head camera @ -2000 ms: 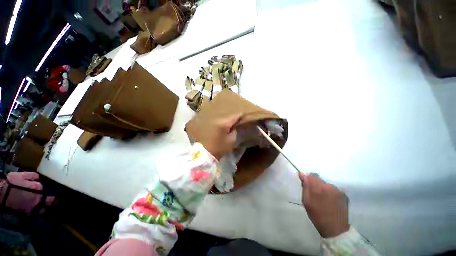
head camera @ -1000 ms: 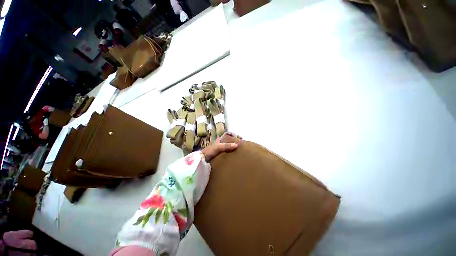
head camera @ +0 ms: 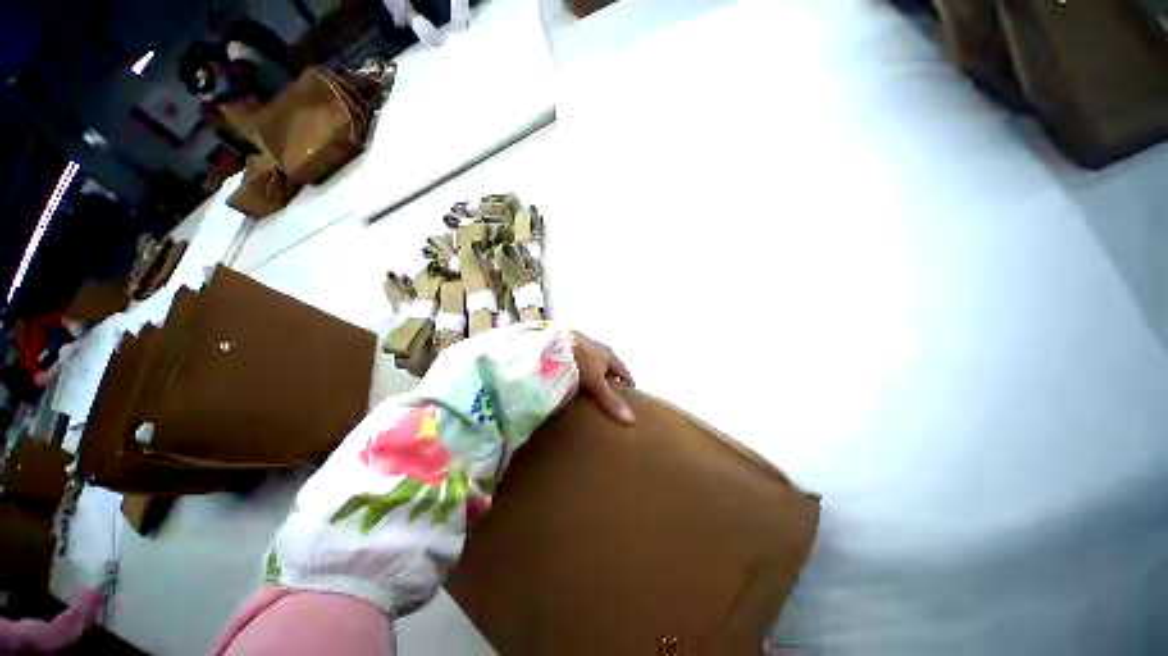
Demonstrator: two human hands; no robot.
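Note:
A brown handbag (head camera: 640,525) lies with its broad face up on the white table in front of me, its lower part cut off by the bottom of the picture. A small gold fitting shows on it near the bottom edge. My left hand (head camera: 602,376) holds the bag at its upper left corner, fingers at the edge and thumb on the face. A white flowered oversleeve covers that forearm and hides the bag's left side. My right hand is out of the picture. The bag's mouth and inside are hidden.
Khaki strap bundles (head camera: 477,276) with white bands lie just beyond my left forearm. A row of upright brown bags (head camera: 256,372) stands at left. Darker bags (head camera: 1089,77) lie at upper right, more brown bags (head camera: 308,135) at the far left. Another person's hand shows at the top.
The bag was held mouth towards me with a thin stick at its opening; now it lies face up. My right hand and the stick have left view. My left hand has moved to the bag's corner.

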